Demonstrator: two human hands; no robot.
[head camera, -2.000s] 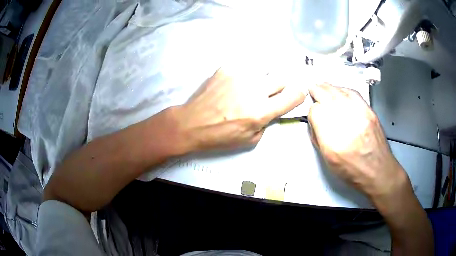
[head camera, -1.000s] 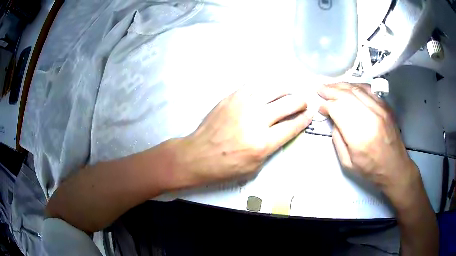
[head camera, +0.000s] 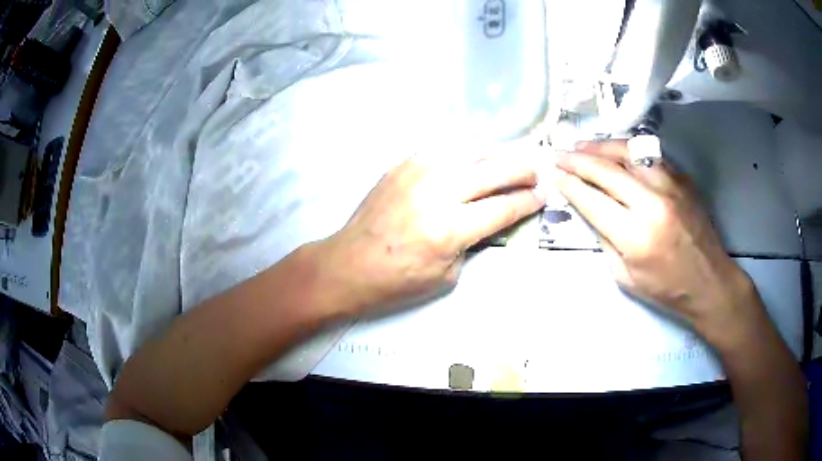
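A large pale grey garment (head camera: 234, 171) lies crumpled over the left and middle of the machine table. My left hand (head camera: 406, 234) lies on the cloth, its fingertips at the needle area. My right hand (head camera: 653, 221) is just right of it, its fingertips almost meeting the left ones. Lamp glare washes out the cloth at the fingertips, so what each hand pinches cannot be told. The presser foot area (head camera: 563, 131) is just beyond the fingertips. The needle plate (head camera: 568, 230) shows between the hands.
The white machine head (head camera: 662, 63) is at upper right, with a white knob (head camera: 644, 149) beside my right hand. A translucent oblong cover (head camera: 505, 72) hangs left of the needle. The brown table edge (head camera: 72, 189) runs down the left. Grey cloth lies below at lower left.
Compared with one second ago, the view has shifted, so the machine head and cover sit further left. My fingertips are now closer together, and more of the needle plate shows.
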